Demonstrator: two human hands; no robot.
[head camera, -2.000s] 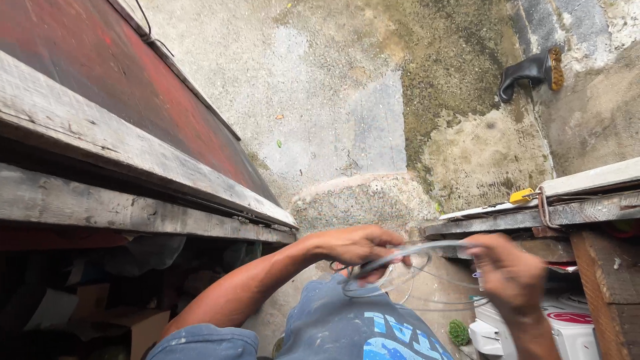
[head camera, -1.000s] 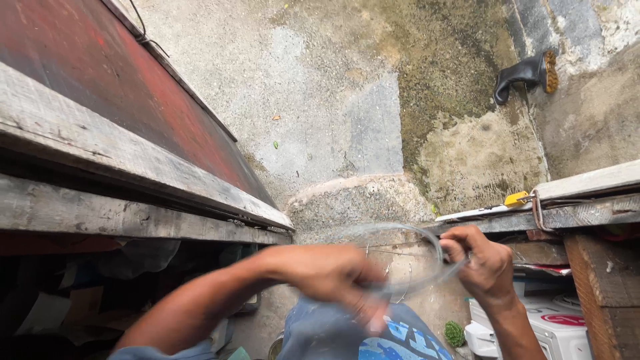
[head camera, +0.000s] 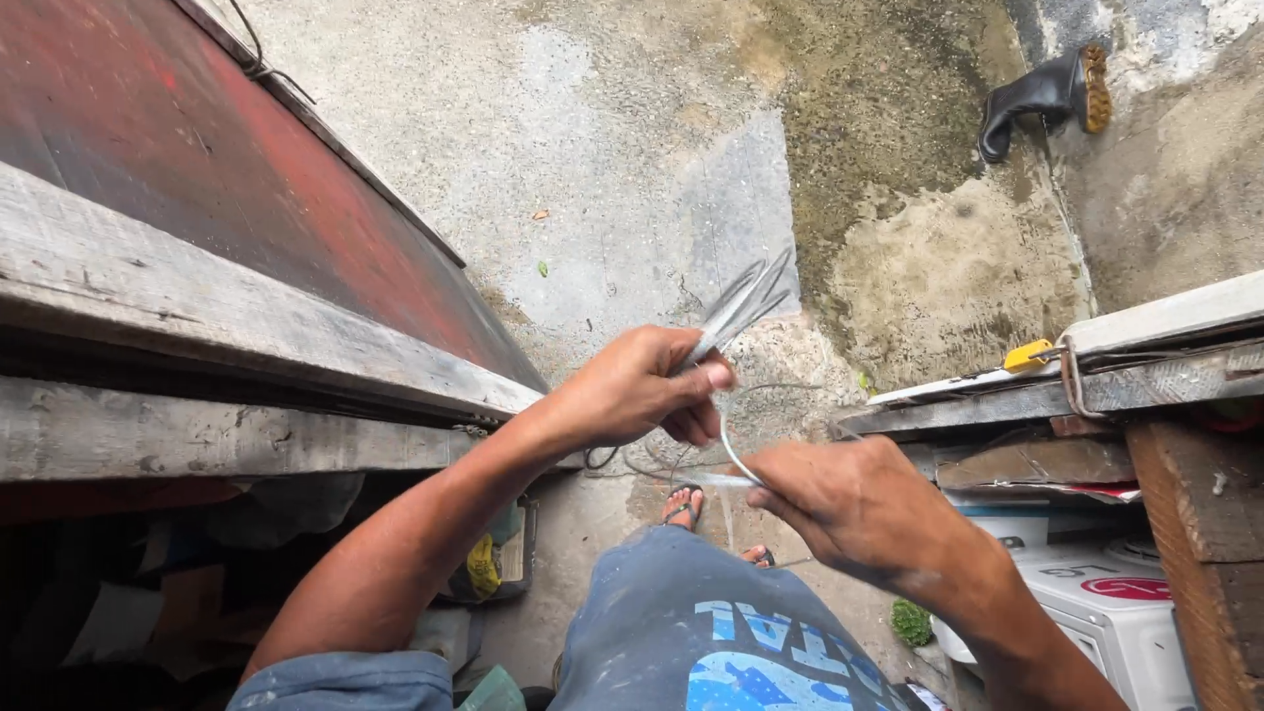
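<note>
In the head view, my left hand (head camera: 657, 385) grips a bundle of thin grey wire or cord (head camera: 741, 306), whose loops stick up past the fingers. My right hand (head camera: 839, 494), lower and to the right, pinches a strand of the same line between thumb and forefinger. A curved length (head camera: 729, 444) runs between the two hands, which are apart. More thin strands hang loosely below and behind them, over the ground near my sandalled foot. The fingertips of my right hand are partly hidden by the hand itself.
Weathered wooden beams (head camera: 247, 306) and a red panel flank the left. On the right, a yellow padlock (head camera: 1029, 355) hangs by a wooden ledge (head camera: 1175, 385) above a white container (head camera: 1096, 592). A black rubber boot (head camera: 1042, 99) lies on the concrete ground (head camera: 632, 188).
The wide loops seen between my hands earlier are now a narrow bundle in my left hand. My left hand has risen, and my right hand has moved lower.
</note>
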